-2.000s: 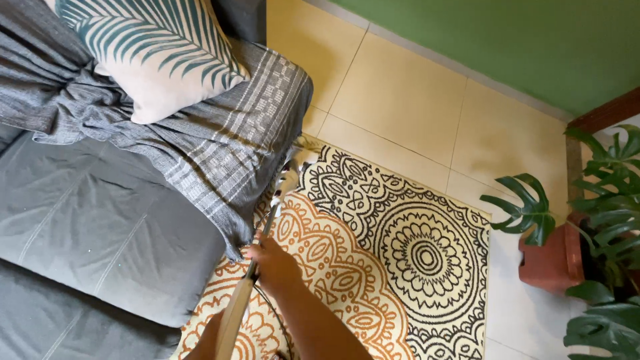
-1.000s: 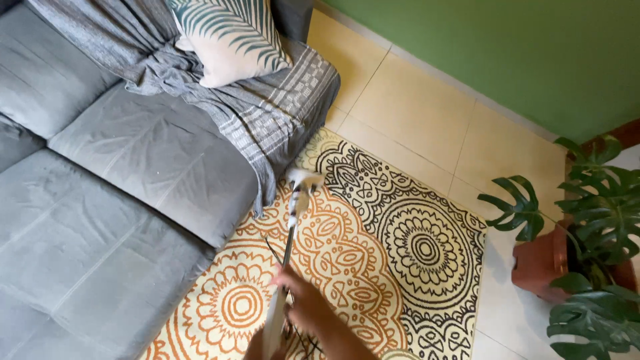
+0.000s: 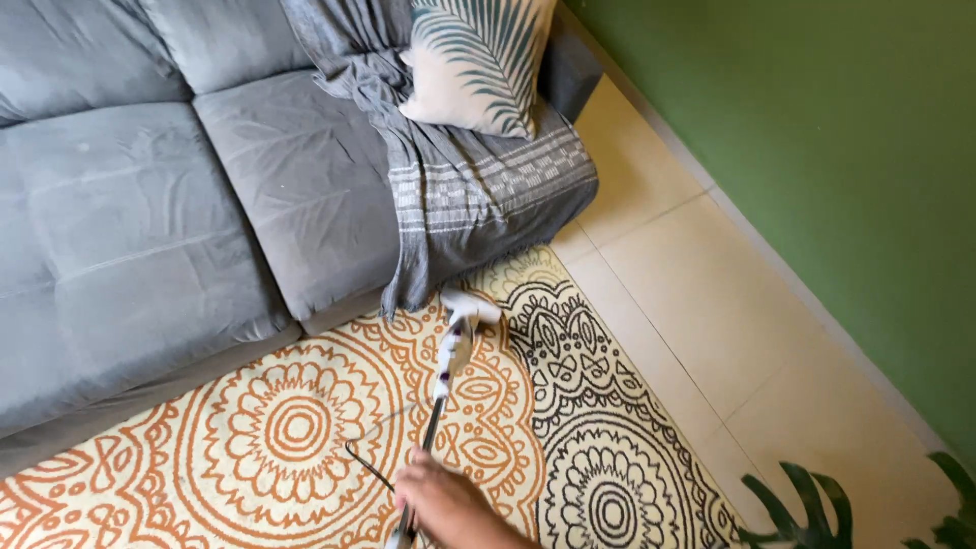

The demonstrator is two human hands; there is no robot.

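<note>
One hand, which looks like my right hand (image 3: 442, 499), is closed around the dark tube of a stick vacuum cleaner (image 3: 455, 351) near the bottom centre. The vacuum's white and grey head (image 3: 471, 306) rests on the patterned rug (image 3: 297, 427), close to the hanging edge of the grey throw blanket (image 3: 488, 187). A thin dark cord (image 3: 369, 465) loops out to the left of the tube. My other hand is outside the picture.
A grey sofa (image 3: 305, 191) spans the upper left, with a leaf-print cushion (image 3: 476, 69) on its right seat. Pale floor tiles (image 3: 686, 290) run between the rug and a green wall (image 3: 823, 137). Dark green plant leaves (image 3: 801, 507) reach in at the bottom right.
The view has shifted, showing more sofa and less of the plant. The vacuum head, beside the sofa's corner earlier, now lies on the rug along the sofa's front. My left hand has left the picture.
</note>
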